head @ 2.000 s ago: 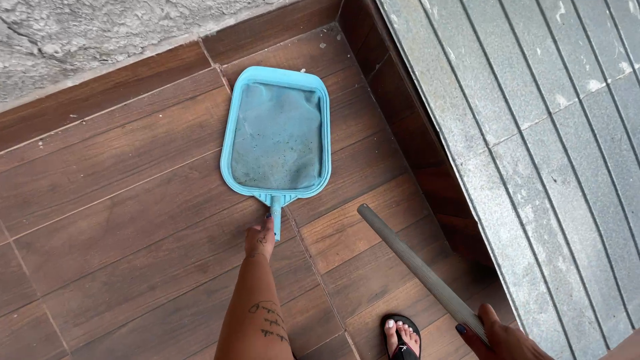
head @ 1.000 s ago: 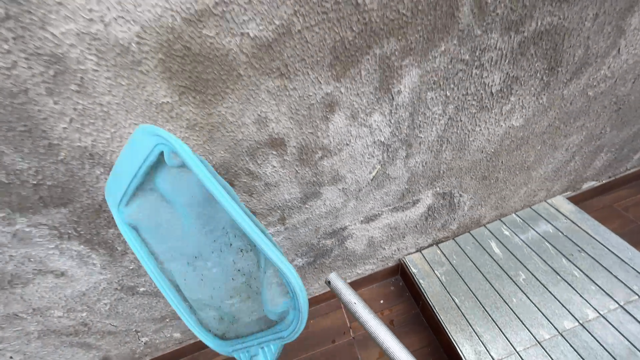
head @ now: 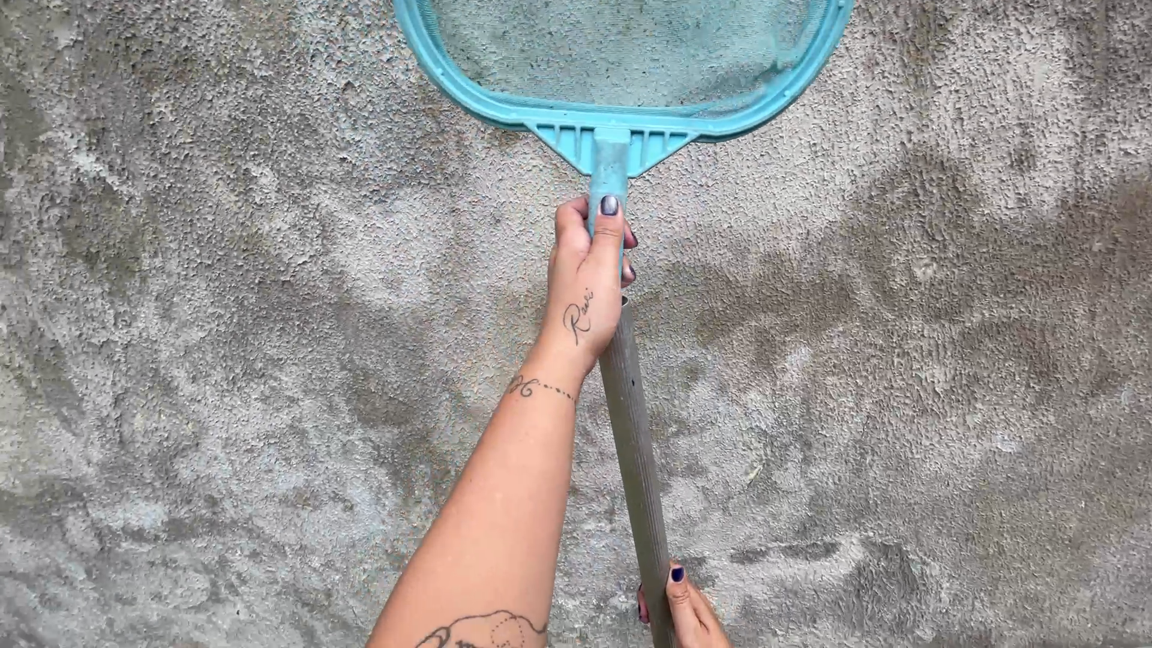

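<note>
A light blue pool skimmer net (head: 612, 121) is held upright at the top of the view, its upper part cut off by the frame. My left hand (head: 589, 270) grips its short handle socket, the thumb lying along the front. Just below stands a grey ribbed pole (head: 634, 432), its open upper end close to the lower end of the socket. Whether pole and socket touch is hidden by my left hand. Near the bottom edge my right hand (head: 688, 607) is closed around the pole.
A rough, stained grey plaster wall (head: 270, 270) fills the background behind the net and the pole.
The net and the pole have been raised from over the wooden-look floor to in front of the wall, and the pole's end has come close to the net's socket. The view has tilted up.
</note>
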